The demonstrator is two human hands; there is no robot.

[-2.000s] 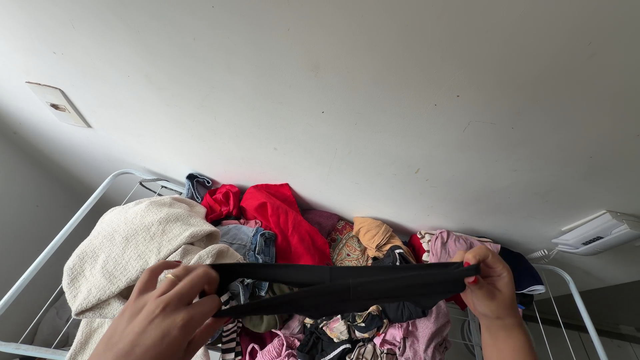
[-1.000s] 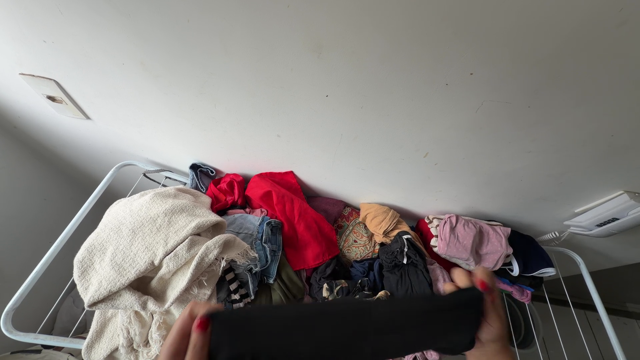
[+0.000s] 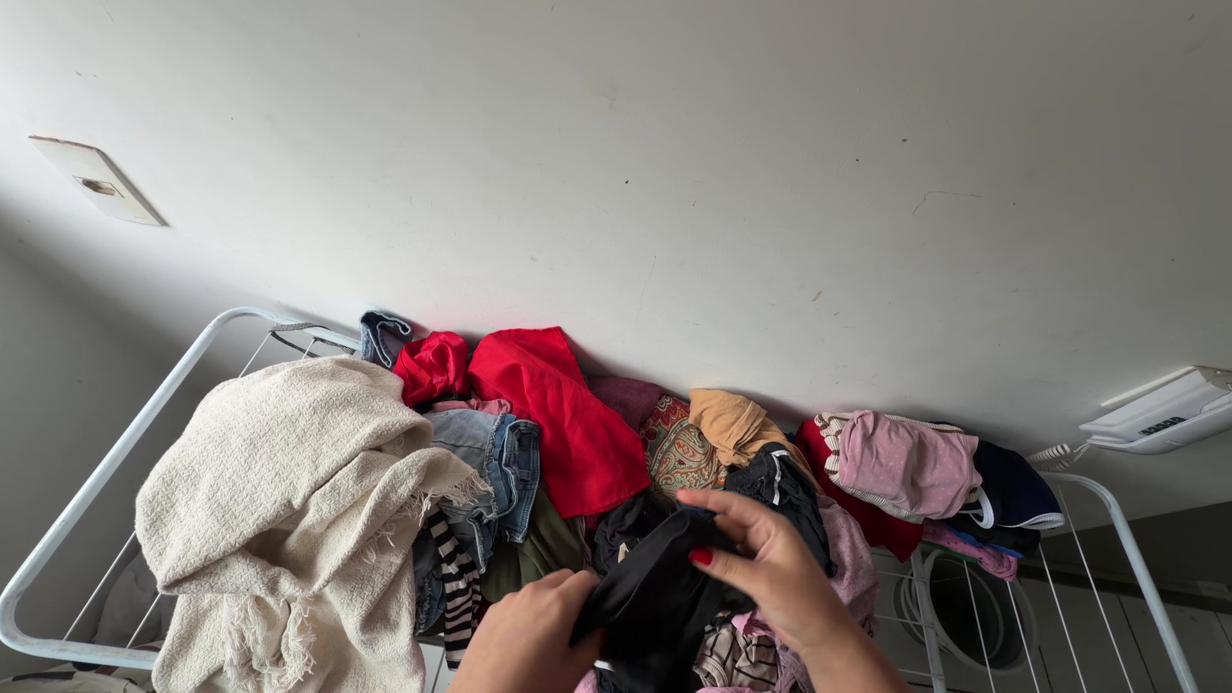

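A black cloth garment (image 3: 664, 587) is bunched between my two hands, above a heap of clothes on a white wire drying rack (image 3: 106, 457). My left hand (image 3: 539, 630) grips its left side, fingers curled. My right hand (image 3: 770, 577), with red nail polish, pinches its upper right part between thumb and fingers. Behind the hands lie a red cloth (image 3: 568, 423), denim shorts (image 3: 491, 462), a tan cloth (image 3: 736, 423) and a paisley-patterned cloth (image 3: 681, 448). The garment's lower end blends into the pile.
A cream woven throw (image 3: 289, 481) covers the rack's left end. At the right lie a folded pink garment (image 3: 905, 462) and a navy one (image 3: 1015, 486). A pale wall rises behind, with a switch plate (image 3: 96, 180) and a white intercom handset (image 3: 1165, 414). A round bucket (image 3: 972, 611) stands below.
The black garment was stretched flat between my hands; now it is gathered and bunched, and my hands are closer together.
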